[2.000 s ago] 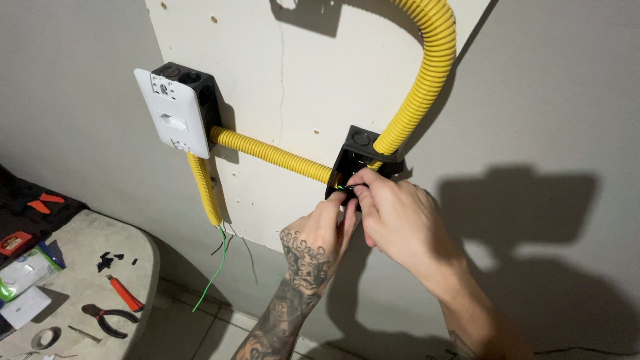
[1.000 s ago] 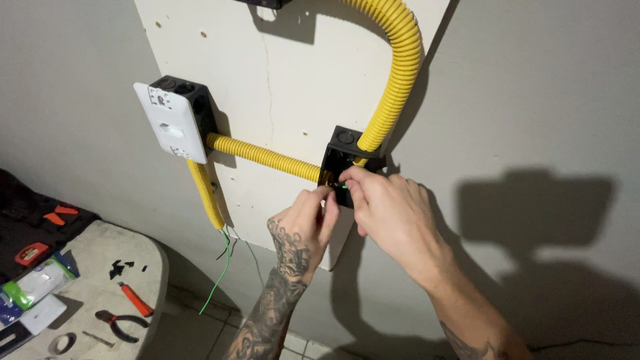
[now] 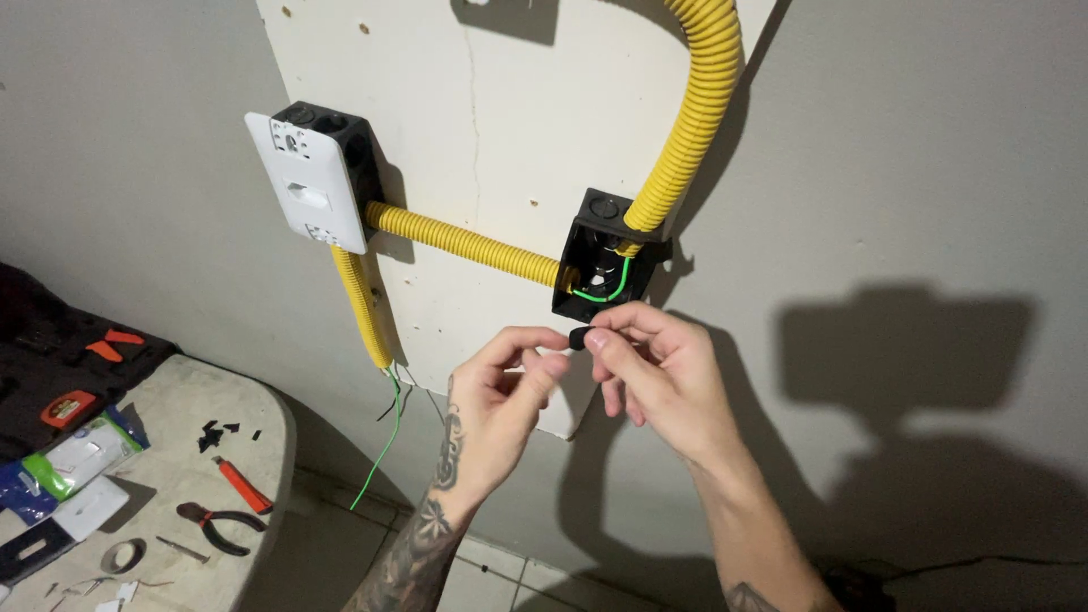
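Note:
Between the thumb and fingers of my right hand is a small black piece, just below the black electrical box. My left hand is beside it, thumb and index finger apart, the index fingertip close to the piece. Inside the box a green wire curves from the upper yellow corrugated conduit to the horizontal yellow conduit. That conduit runs left to a second black box with a white cover plate. Out of a lower yellow conduit hang a green wire and a dark wire.
At lower left, a table holds pliers, a red utility knife, a tape roll, a screwdriver, packaging and black scraps. The white board carries both boxes.
Both hands have moved from the opening of the right box to just below it. The green wire inside now shows, and a black piece is visible at my right fingertips.

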